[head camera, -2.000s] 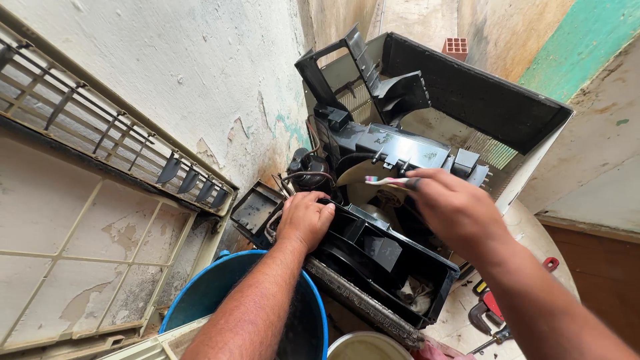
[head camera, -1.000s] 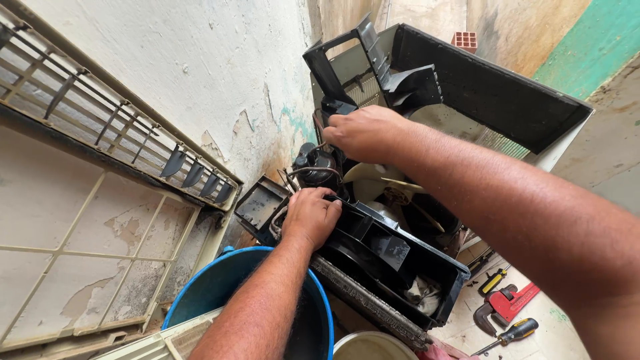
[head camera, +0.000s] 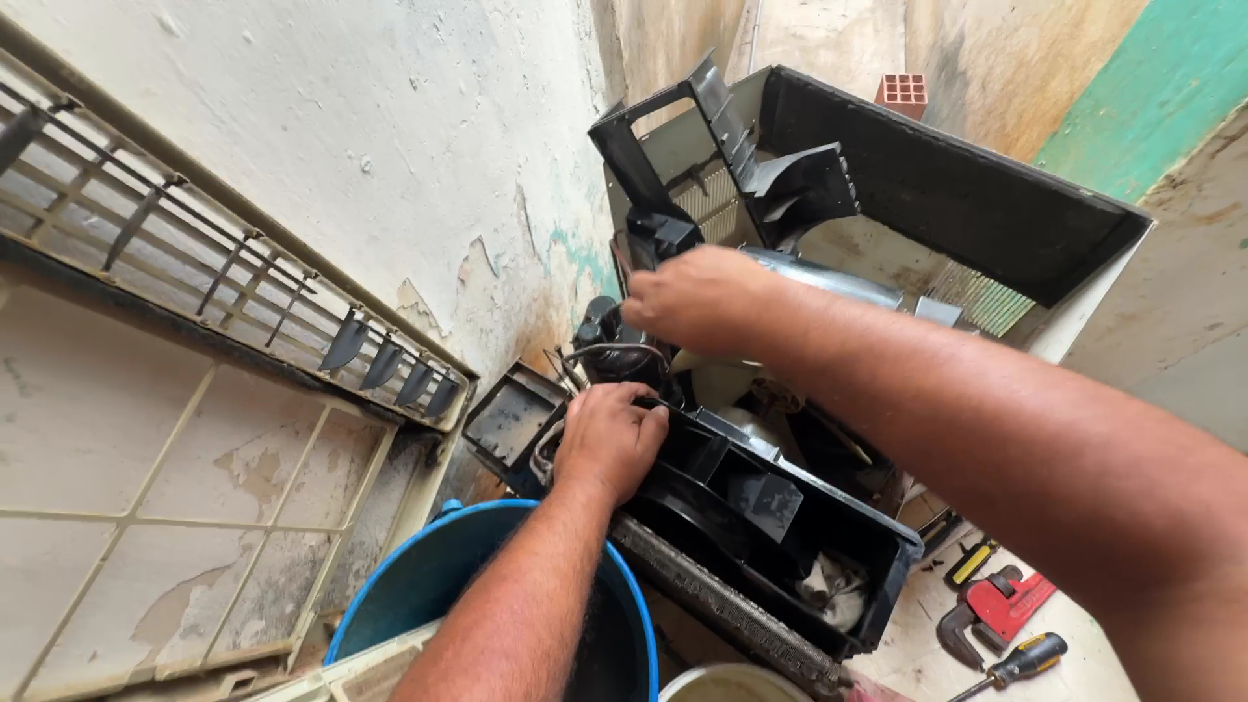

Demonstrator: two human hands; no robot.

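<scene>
My left hand rests on the near left edge of a black plastic blower housing, its fingers curled over the rim. Farther back, my right hand is bent over the far left part of the opened air-conditioner chassis; whatever its fingers hold is hidden. Between the hands are a black compressor and thin tubing. A pale fan lies partly under my right forearm. Finned coil runs along the near side of the housing. A crumpled whitish cloth sits inside the housing's right end.
A blue bucket stands below my left forearm. At right lie a red pipe wrench, a screwdriver and a yellow-black tool. Behind is the black-lined metal casing; a slatted front grille leans at left.
My right hand has moved left and away from me, from over the middle of the unit to its far left part. The brush it held two seconds ago is out of sight. My left hand stays at the housing.
</scene>
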